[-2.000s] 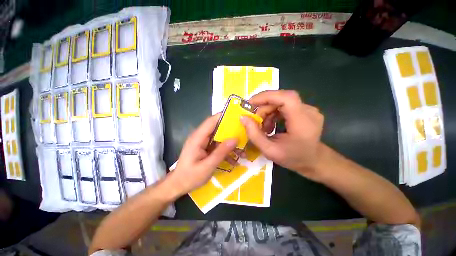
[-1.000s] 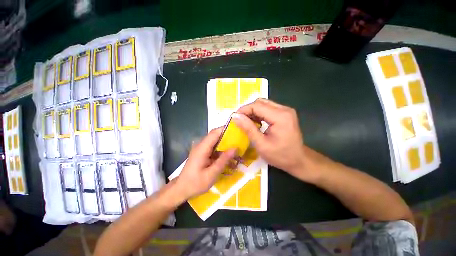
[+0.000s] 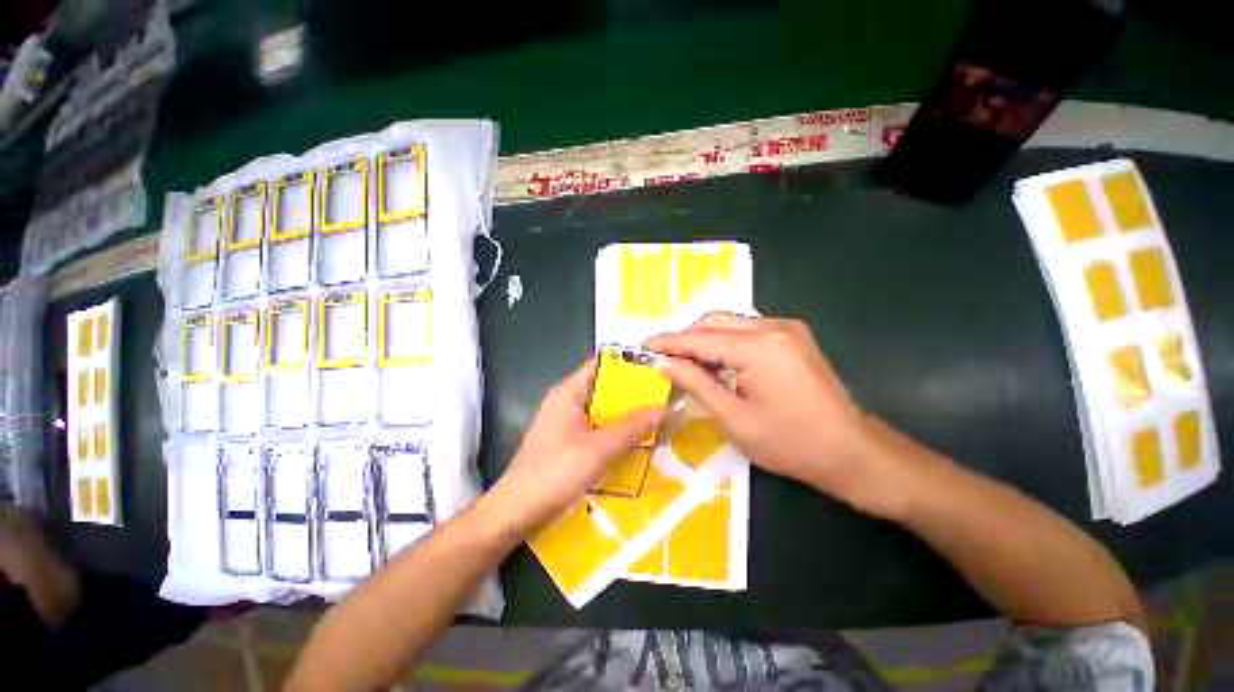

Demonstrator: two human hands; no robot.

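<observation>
A thin dark-edged phone frame (image 3: 652,464) with a yellow adhesive sticker (image 3: 625,392) over its upper part is held above the central sticker sheets (image 3: 740,534). My left hand (image 3: 575,439) grips the frame's left side, its thumb on the sticker's lower part. My right hand (image 3: 758,392) has its fingertips at the frame's upper right corner, touching the sticker's edge; whether they pinch it is hard to tell. The frame tray (image 3: 190,521) at the left holds two rows of frames with yellow borders and a front row of several bare frames.
Sticker sheets (image 3: 1123,284) lie stacked at the right and another narrow stack (image 3: 94,406) at the far left. A dark stand (image 3: 995,102) is at the upper right. Printed tape (image 3: 704,156) runs along the bench edge. Another person's arm (image 3: 38,561) shows at lower left.
The view has shifted, so the bench items sit lower and further right than a second ago. The frame is turned more upright and flatter to the camera, and my right fingers moved to its top corner.
</observation>
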